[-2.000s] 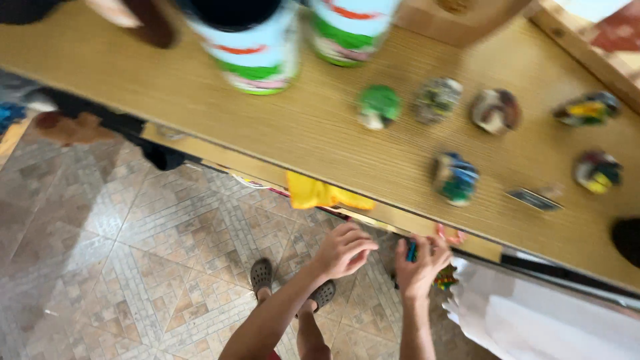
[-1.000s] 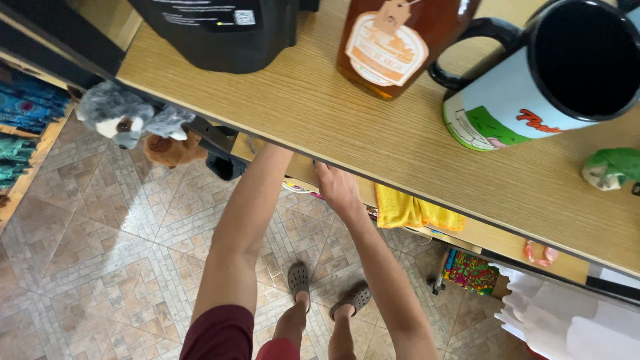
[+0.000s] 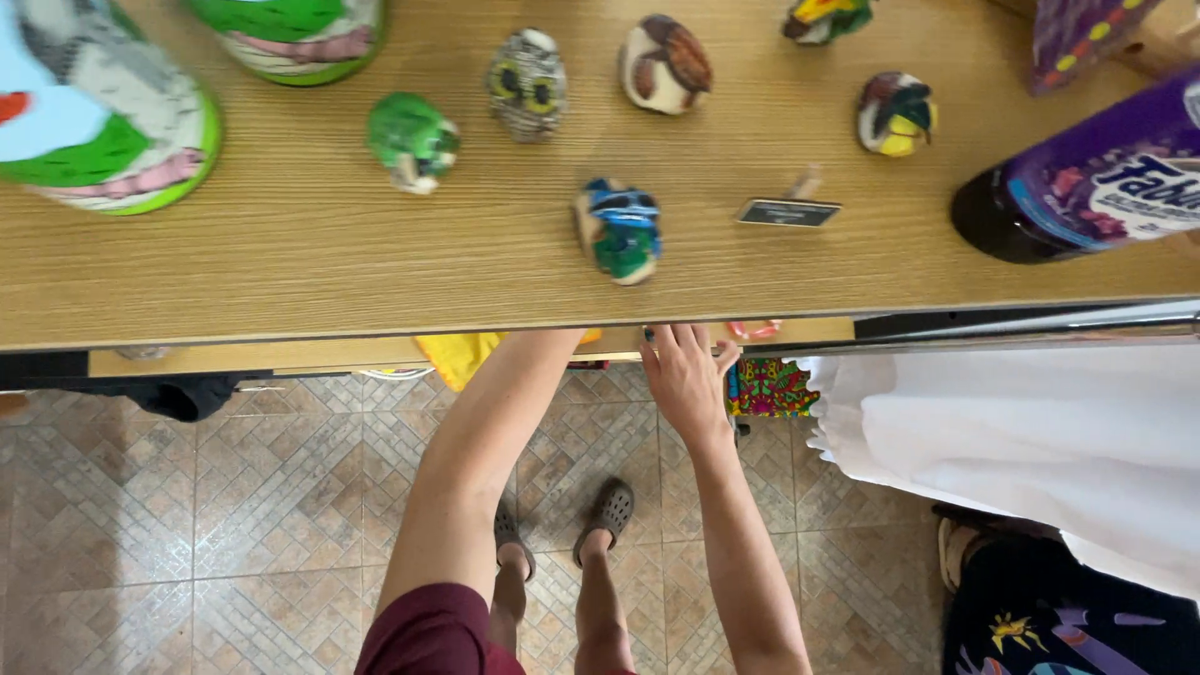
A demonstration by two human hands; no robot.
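Note:
My left forearm reaches beneath the wooden upper shelf (image 3: 328,272), and that hand is hidden under its edge. Beside it, a yellow cloth (image 3: 459,356) hangs over the front of the lower shelf (image 3: 253,356). My right hand (image 3: 687,380) lies at the lower shelf's front, palm down, its fingertips partly under the upper edge; a small dark blue thing shows at one fingertip, and whether it is held I cannot tell. Just right of that hand sits a pink-red ring-shaped item (image 3: 755,328). Above, a painted blue and green figurine (image 3: 621,232) stands near the upper shelf's edge.
The upper shelf bears a green figurine (image 3: 412,141), an owl figurine (image 3: 528,84), a small black sign (image 3: 788,212), decorated mugs (image 3: 122,122) and a purple Fabuloso bottle (image 3: 1097,178). White cloth (image 3: 984,422) hangs at right, near a colorful patterned item (image 3: 771,386). Tiled floor lies below.
The view has shifted right since one second ago. Two seconds ago both hands showed in front of the shelf; now my left hand is out of sight beneath it.

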